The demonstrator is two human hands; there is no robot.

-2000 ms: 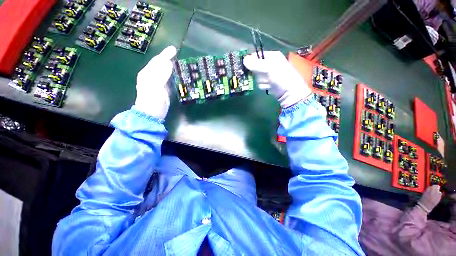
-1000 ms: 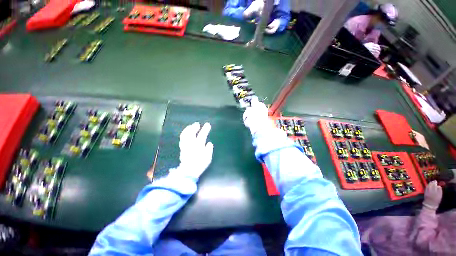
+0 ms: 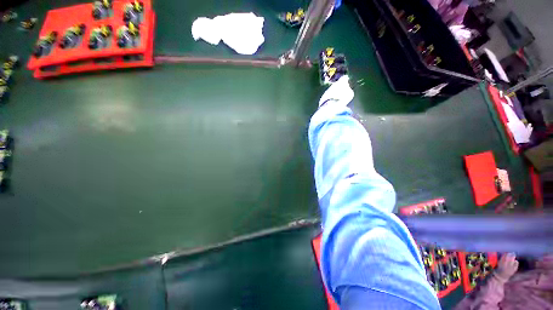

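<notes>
My right hand, in a white glove, reaches far forward on the outstretched blue sleeve. It holds the near end of a joined board strip, green with black parts and yellow blocks, beside the foot of the metal post. Thin tips, apparently of tweezers, stick out to the right of the hand. Whether the strip touches the mat cannot be told. My left hand is out of the picture.
A red pad with several boards lies at upper left, a white cloth or glove at top centre. The metal post and a black bin stand near my hand. Red pads and another person's hand are at right.
The view has shifted forward over the bench. My right arm has stretched farther out with the strip, to the post's foot. My left hand has left the picture.
</notes>
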